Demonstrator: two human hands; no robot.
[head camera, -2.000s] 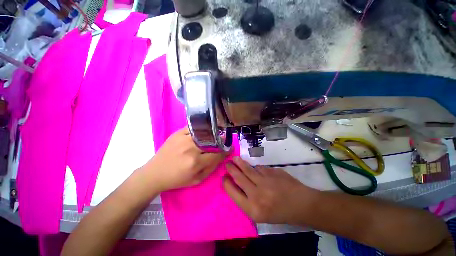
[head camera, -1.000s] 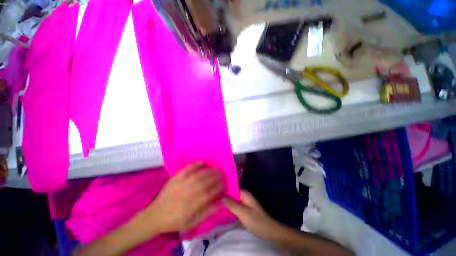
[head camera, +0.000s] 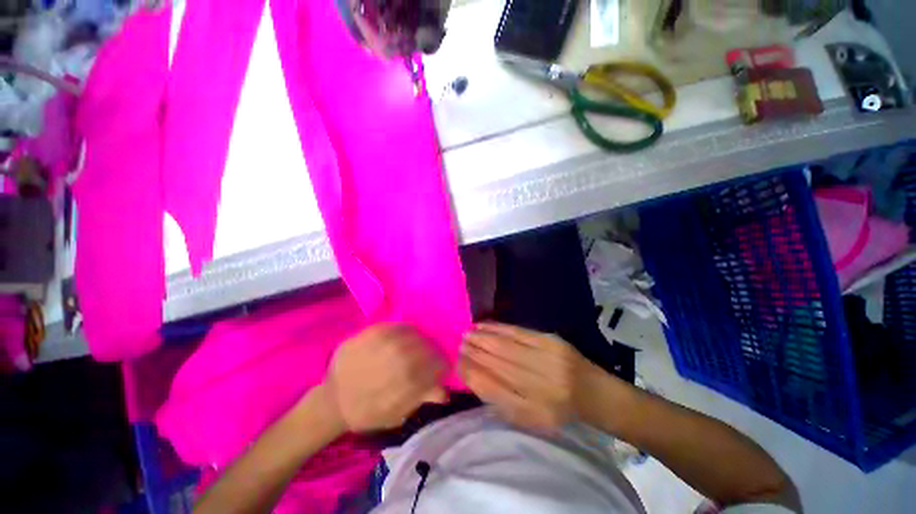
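A long bright pink fabric panel runs from under the sewing machine's needle area over the table edge to lap level. My left hand is closed on the panel's lower end, a little blurred. My right hand pinches the panel's right edge beside it, fingertips near the left hand. Other pink panels lie flat left of the machine. The fingertips of my left hand are partly hidden in the cloth.
Scissors with green and yellow handles lie right of the needle, a black rectangle behind them. A dark red packet lies farther right. A crumpled pink heap hangs below the table edge. A blue basket stands at right.
The view has tilted down from the machine head to the lap. Both hands have moved from beside the presser foot to the panel's lower end; the right hand has since come closer to the left.
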